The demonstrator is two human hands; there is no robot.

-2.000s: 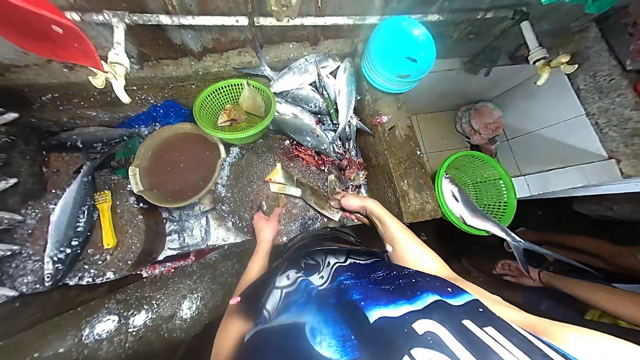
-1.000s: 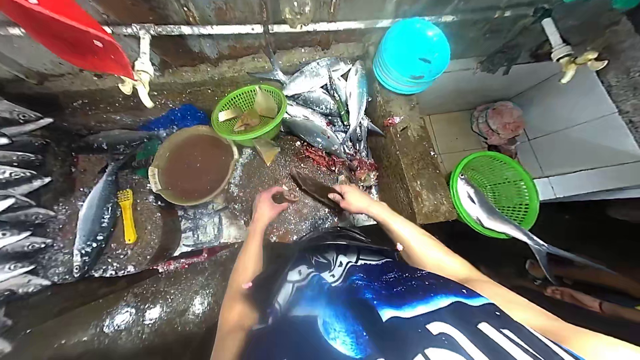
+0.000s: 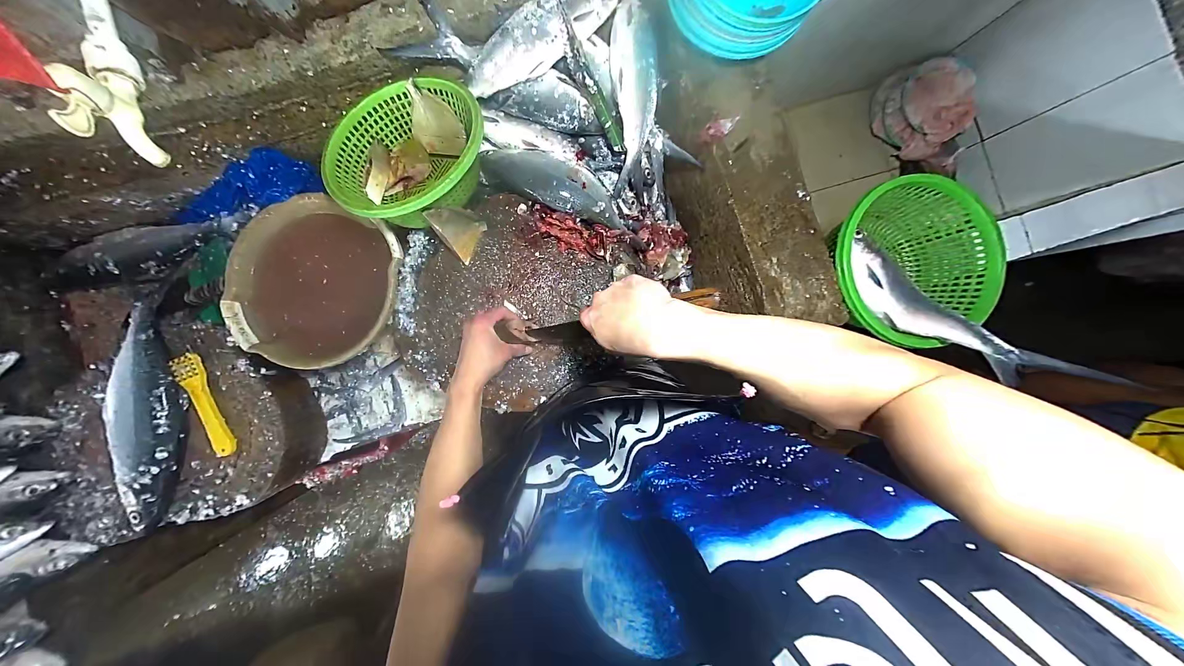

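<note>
My right hand (image 3: 631, 316) is closed on the handle of a dark-bladed knife (image 3: 560, 333), low over the round chopping block (image 3: 518, 277). At the other side of the blade, my left hand (image 3: 490, 344) grips a small dark piece that I cannot make out clearly. A triangular cut fish piece (image 3: 456, 231) lies on the block's far edge, beside a green plastic basket (image 3: 338, 171) with similar pieces in it. Red fish innards (image 3: 578, 233) lie on the block beyond my hands, below a pile of whole fish (image 3: 555, 102).
Left of the block stands a basin of murky water (image 3: 236, 319). Further left are a whole fish (image 3: 143, 416) and a yellow scaler (image 3: 205, 402). At right, a green basket (image 3: 994, 250) holds a fish (image 3: 911, 296). Blue basins (image 3: 740, 37) and a faucet (image 3: 116, 83) stand at the back.
The cut fish piece seen at my hands two seconds ago is gone from them, and one lies by the green basket. My hands have moved closer to my body with the knife. The view is closer in.
</note>
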